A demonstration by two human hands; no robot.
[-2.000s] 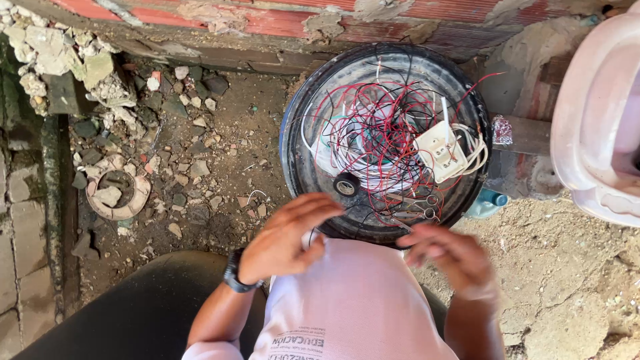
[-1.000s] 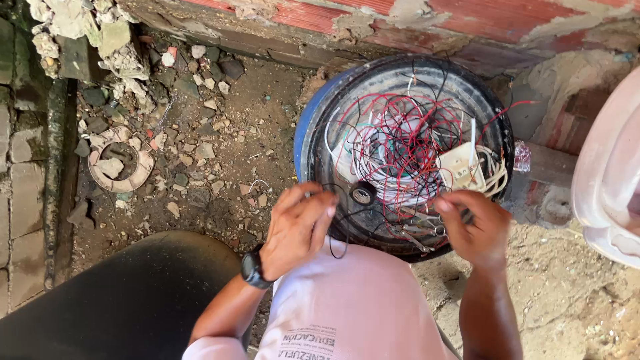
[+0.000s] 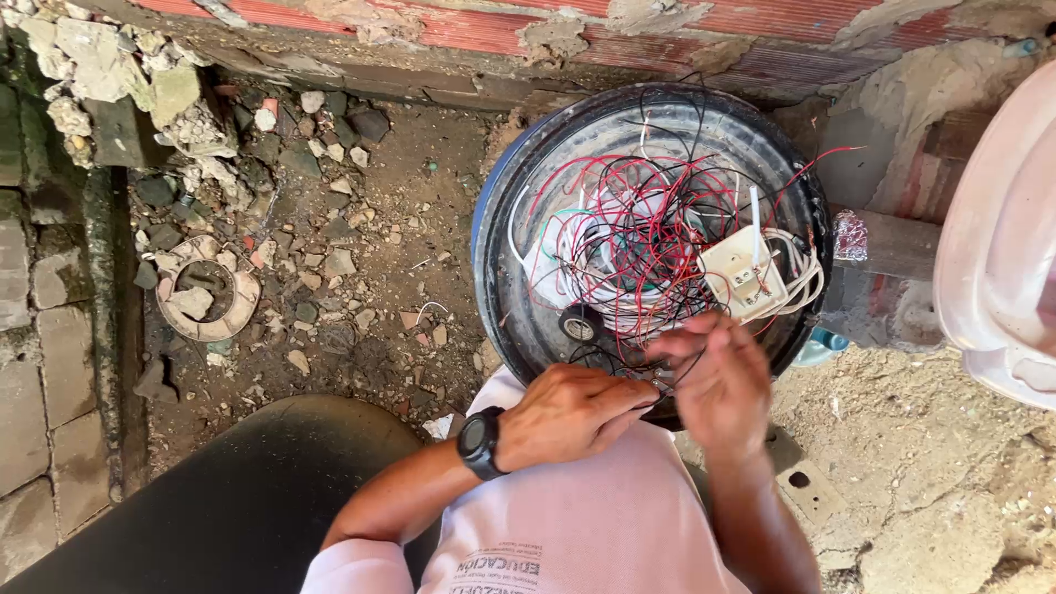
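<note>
A tangle of red, black and white electrical wires lies on the round black lid of a blue drum. At the lid's near edge my left hand pinches a black wire between thumb and fingers. My right hand, blurred, is just right of it, with a black wire near its fingers; whether it grips that wire is unclear. A roll of black tape rests above my left hand. A cream electrical outlet box with a white cable sits above my right hand. Metal tools by my fingers are partly hidden.
A brick wall runs behind the drum. At the right stands a pale pink plastic tub, and a teal bottle lies beside the drum. Rubble and a broken ring-shaped piece lie on the dirt floor at left.
My left hand has moved right along the near edge of the lid, close to my right hand. A second ago the hands were farther apart, with a black wire looping from my left hand.
</note>
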